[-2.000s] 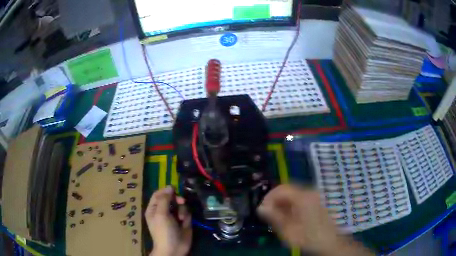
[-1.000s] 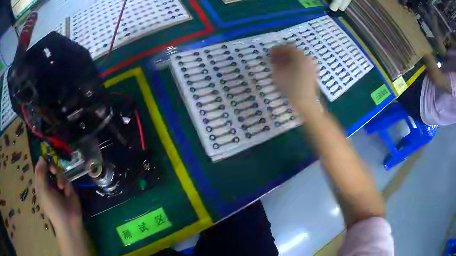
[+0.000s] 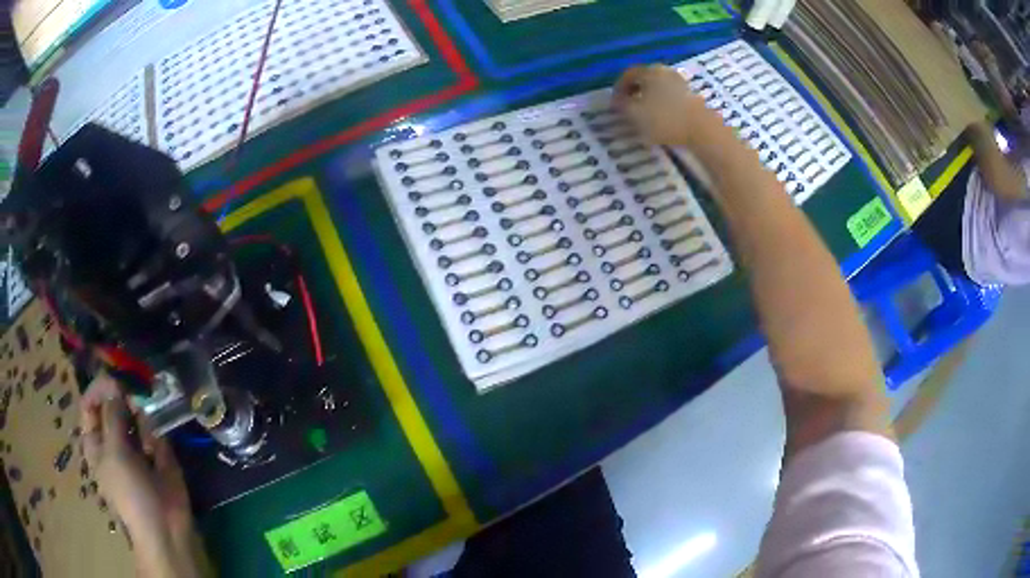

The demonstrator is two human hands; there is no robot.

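Note:
The black test fixture [image 3: 124, 226] stands at the left, with its red clamp handle [image 3: 37, 122] up and the silvery component nest [image 3: 235, 427] low on its front. My left hand [image 3: 127, 469] is beside the fixture's left side, its fingertips by the clear block [image 3: 169, 401]; whether it grips the block is hidden. My right hand [image 3: 661, 104] is over the top right corner of the nearer component tray [image 3: 480, 378], fingers curled together. I cannot tell if it holds a component. Rows of dark-ended components [image 3: 505, 348] lie on this tray.
A second tray [image 3: 804, 194] adjoins on the right. The back tray [image 3: 421, 57] lies behind. Loose round parts lie on cardboard [image 3: 57, 497] at far left. A cardboard stack [image 3: 870, 90], a blue stool [image 3: 904, 327] and a person's pink sleeve [image 3: 1000, 226] are at right.
The view has swung right since the earliest frame. My right hand has gone from beside the fixture to the trays, then slightly farther up. My left hand stays by the fixture.

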